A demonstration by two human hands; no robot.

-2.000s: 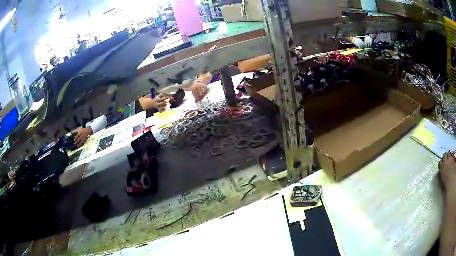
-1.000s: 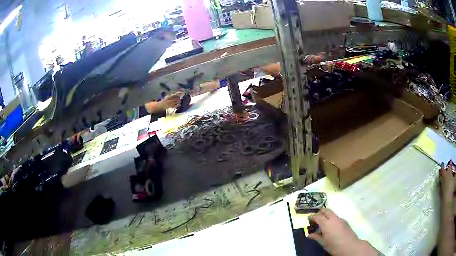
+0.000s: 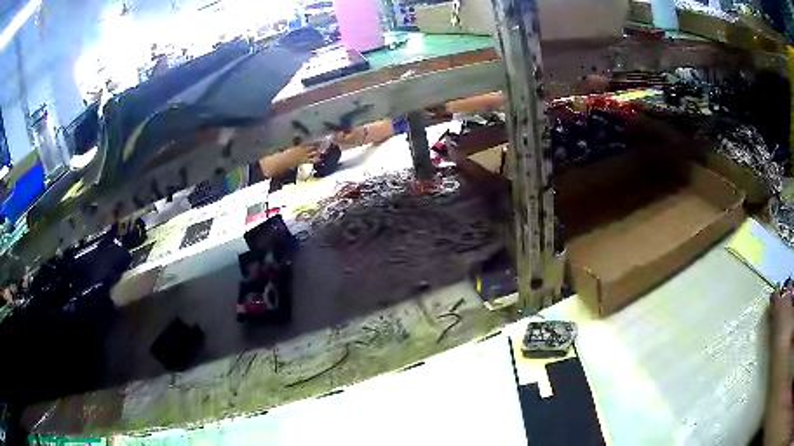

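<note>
A black strip (image 3: 559, 401) with a stepped upper edge lies on the pale bench at the lower right. A small speckled silver-grey tin (image 3: 549, 337) stands at its head on a yellow patch. What looks like my right hand (image 3: 783, 340) is at the far right edge, cut off by the picture's rim. A tiny dark bit shows at its fingertips, but its grip is hidden. My left hand is not in view.
An open brown carton (image 3: 662, 231) stands right of the metal post (image 3: 531, 157). Black units (image 3: 264, 287), a dark heap and thin loops (image 3: 400, 218) lie on the shelf. Another person's hand (image 3: 296, 161) is beyond. Yellowish paper (image 3: 762, 253) is at right.
The hand that was at the black strip one second ago is gone from there. The strip's upper edge has a different stepped shape than two seconds ago. The view has shifted slightly.
</note>
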